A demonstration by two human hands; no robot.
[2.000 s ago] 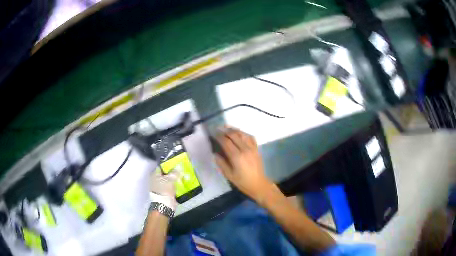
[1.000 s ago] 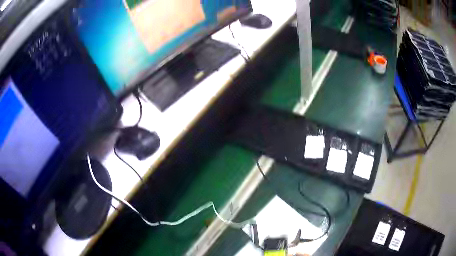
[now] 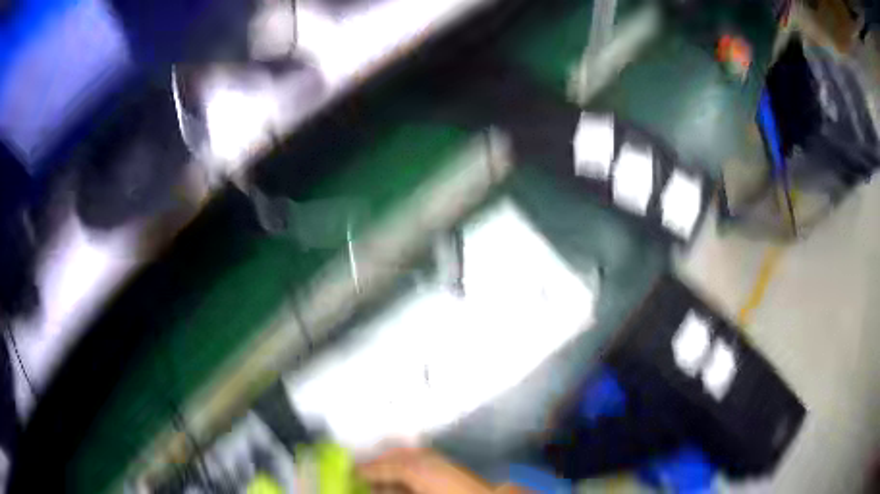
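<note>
The picture is strongly blurred. My right hand [image 3: 417, 467], bare and cut off by the bottom edge, is beside a yellow-green patch [image 3: 330, 469], likely a note on a phone. Its fingers reach the patch's right side, but whether they hold it is unclear. Another yellow-green patch [image 3: 262, 484] shows just left of it at the bottom edge. My left hand is not in view.
White paper [image 3: 521, 265] lies on the green bench. A black tray with white labels [image 3: 632, 178] is beyond it. Another black tray [image 3: 762, 400] is at right, by the pale floor. Part of a bright monitor [image 3: 63, 72] shows upper left.
The view has swung, and the trays and monitor appear higher in the picture. My right hand and more of the white paper have come into view at the bottom.
</note>
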